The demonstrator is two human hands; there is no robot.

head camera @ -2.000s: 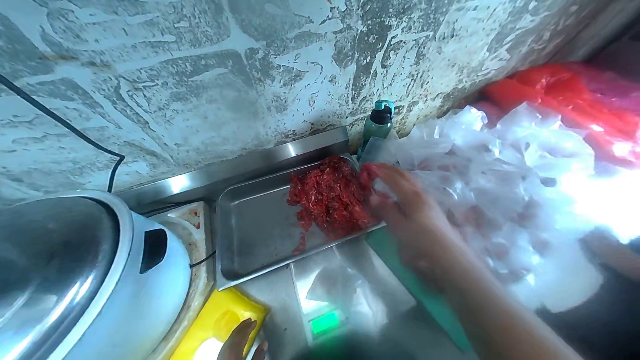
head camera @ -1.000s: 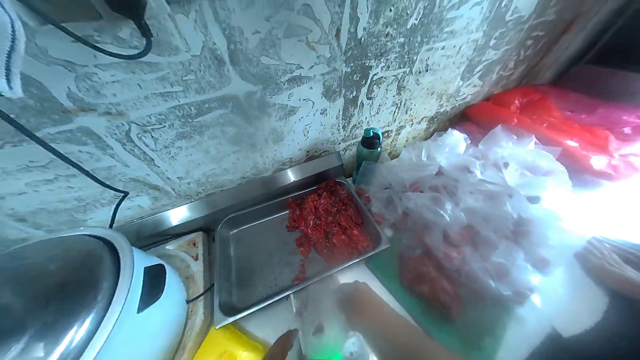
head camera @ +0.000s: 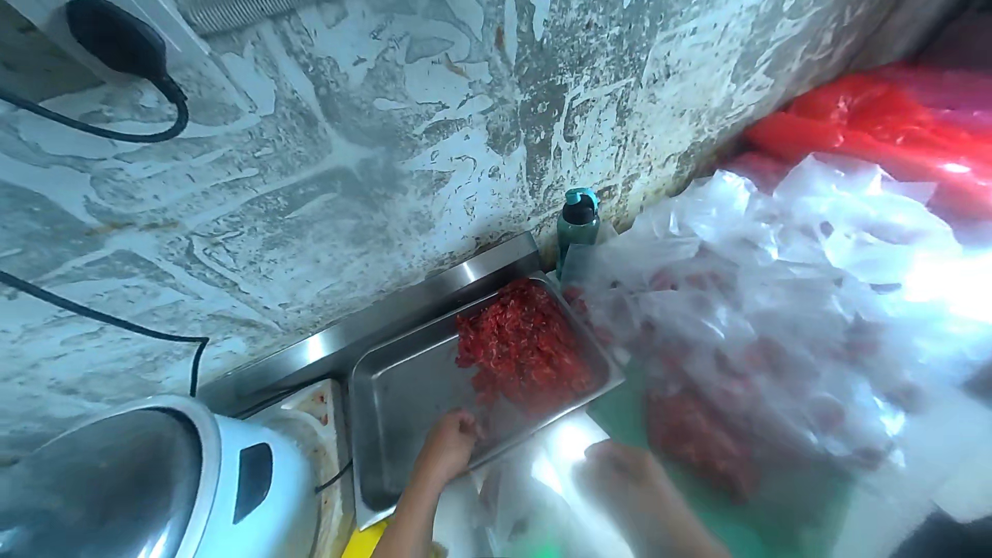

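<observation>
Chopped red raw meat (head camera: 527,341) lies heaped in the right half of a shallow stainless steel tray (head camera: 403,395). My left hand (head camera: 449,446) is over the tray's near edge, its fingers curled on what looks like the rim of a clear plastic bag (head camera: 515,492). Blurred, my right hand (head camera: 624,469) is at the right side of this bag, below the tray's near right corner; its fingers are unclear and I cannot tell whether it grips the film. A green-lit display glows faintly under the bag at the bottom edge.
Filled clear plastic bags with red meat (head camera: 744,333) are piled right of the tray on a green surface (head camera: 798,504). A teal bottle (head camera: 578,229) stands by the wall. Red plastic bags (head camera: 868,132) lie behind. At left is a white lidded appliance (head camera: 271,496), with cables nearby.
My right hand was at the meat two seconds ago, then came down to the near side of the tray. My left hand has moved up from the yellow object onto the tray's near edge.
</observation>
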